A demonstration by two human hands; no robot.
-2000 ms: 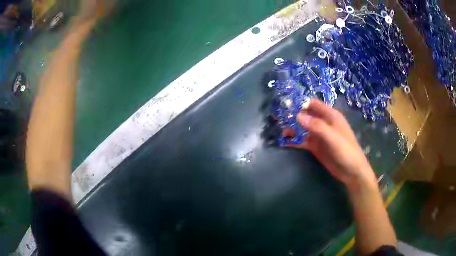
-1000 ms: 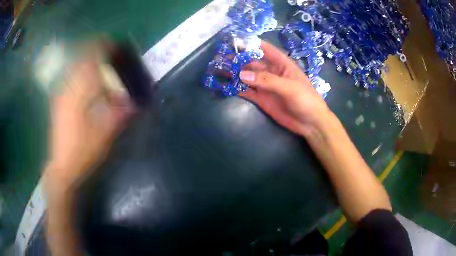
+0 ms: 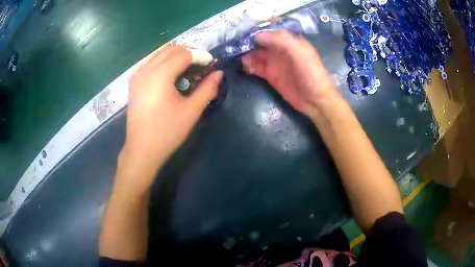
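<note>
My left hand (image 3: 159,96) holds a black round housing (image 3: 221,94), mostly hidden by the hand; small inner parts and a red bit show between thumb and fingers. A pale cot covers one fingertip. My right hand (image 3: 294,70) is just to the right, fingers bent and blurred. A blurred blue circuit board (image 3: 237,46) shows between the hands near the white edge strip; I cannot tell if the right fingers grip it. Another blue ring-shaped board (image 3: 363,82) lies at the right.
A pile of wired blue boards (image 3: 411,41) with white rings lies at the upper right, by a brown cardboard box (image 3: 442,107). The white edge strip (image 3: 99,107) separates the dark worktop (image 3: 250,177) from the green belt (image 3: 120,26). A small dark round unit (image 3: 12,61) is at far left.
My left hand has come in from the left with the dark housing and is now beside the right hand. My right hand has moved slightly up and right; its blue boards are no longer clearly in its grip.
</note>
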